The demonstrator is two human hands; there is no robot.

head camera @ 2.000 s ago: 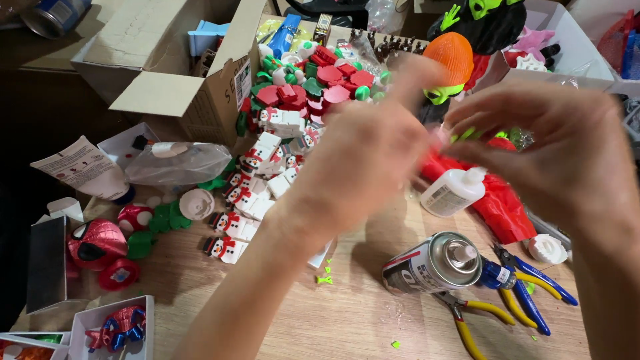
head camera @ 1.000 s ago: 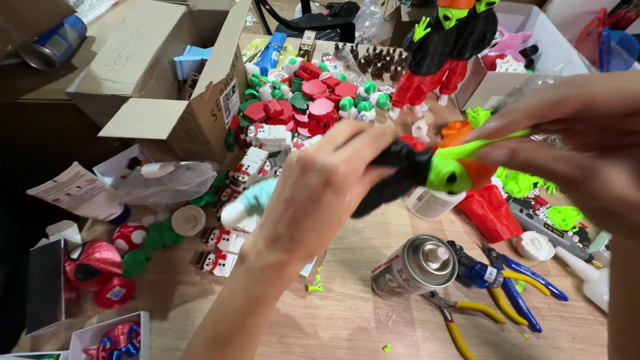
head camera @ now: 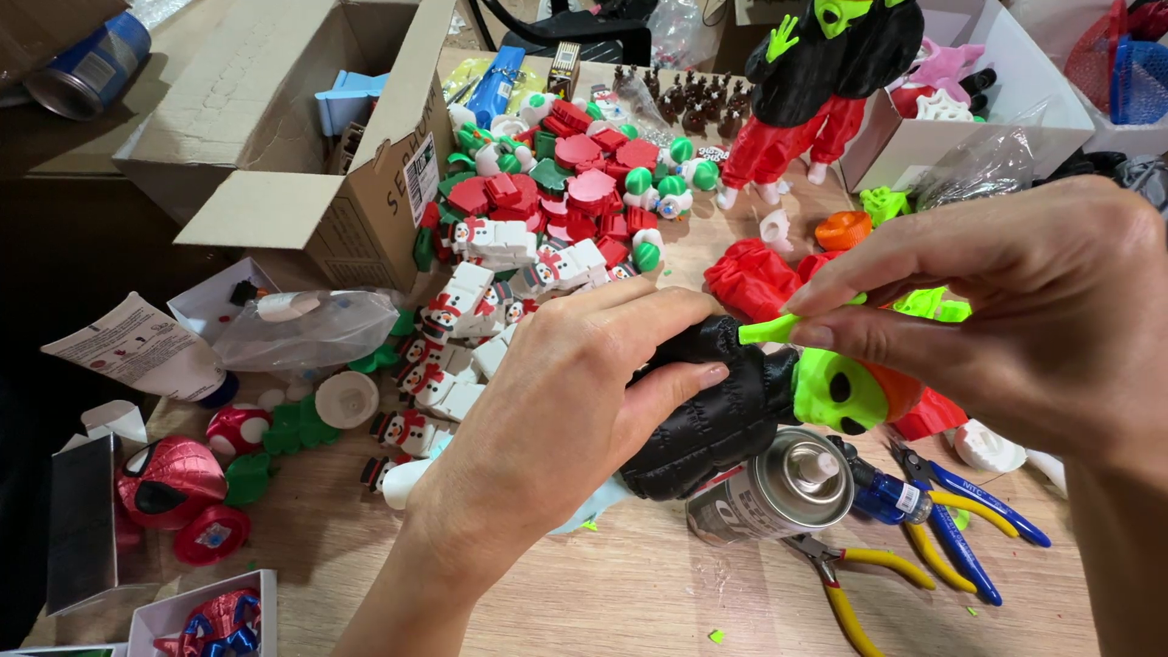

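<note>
My left hand [head camera: 566,392] grips the black puffer-jacket torso [head camera: 707,420] of a plastic alien figure, which lies tilted on its side above the table. The figure's green head [head camera: 835,392], with black eyes and an orange top, points right. Between thumb and index finger, my right hand [head camera: 967,310] pinches a bright green arm or hand part [head camera: 768,330] at the jacket's sleeve opening; whether it is fixed there I cannot tell. My fingers cover the part's far end. Pale blue and white material [head camera: 598,506] shows under my left hand.
A spray can [head camera: 794,484] stands just below the figure. Cutting pliers [head camera: 967,520] and yellow-handled pliers [head camera: 844,584] lie to its right. Snowman pieces [head camera: 493,242] and red parts [head camera: 584,187] cover the middle left. Assembled alien figures [head camera: 808,91] stand behind; a cardboard box [head camera: 274,210] is back left.
The black-jacketed figure shows in my hands one second ago but not two seconds ago. My right hand's fingers have moved from beside the head to the sleeve with the green part.
</note>
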